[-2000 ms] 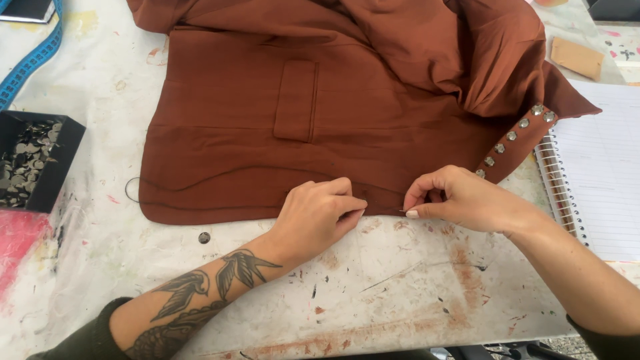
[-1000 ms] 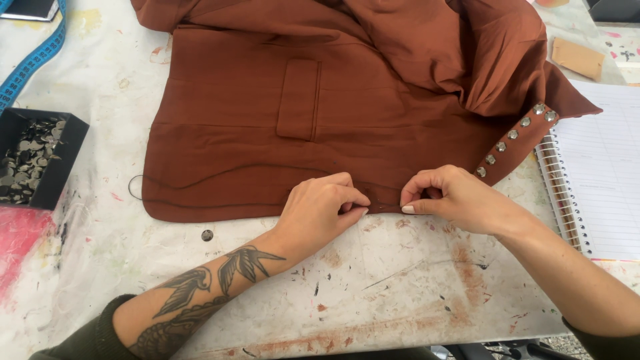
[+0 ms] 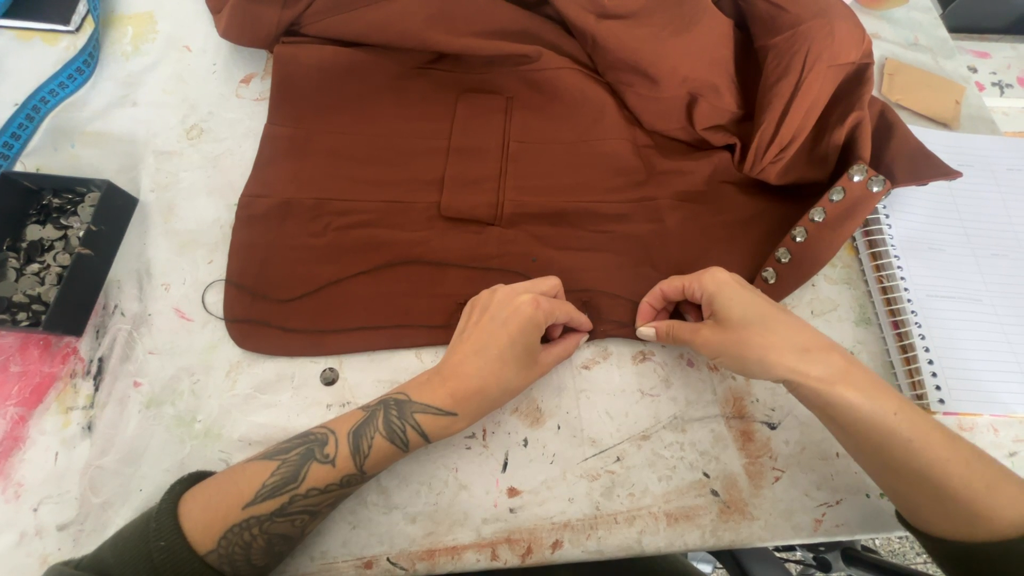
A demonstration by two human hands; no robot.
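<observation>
A rust-brown jacket (image 3: 360, 160) lies spread on the table, its pocket flap (image 3: 474, 158) facing up. With thumb and fingers my left hand (image 3: 520, 332) pinches the jacket's near edge. Just to the right, my right hand (image 3: 712, 320) pinches the same edge; whether a needle is between its fingertips cannot be told. A dark thread (image 3: 360, 276) runs in a long loop over the cloth and past its left edge. Faceted metallic studs (image 3: 816, 214) line the lapel at the right. One round dark sequin or disc (image 3: 329, 376) lies on the table left of my left hand.
At the left stands a black box (image 3: 112, 240) of metallic discs, below a blue tape measure (image 3: 52, 92). A spiral notebook (image 3: 960, 280) lies at the right, partly beside the lapel, with a tan piece (image 3: 924, 92) behind it. The paint-stained table (image 3: 560, 488) ends near my forearms.
Both hands stay at the jacket's near edge, with only slight shifts of the fingers. The thread loop keeps much the same shape.
</observation>
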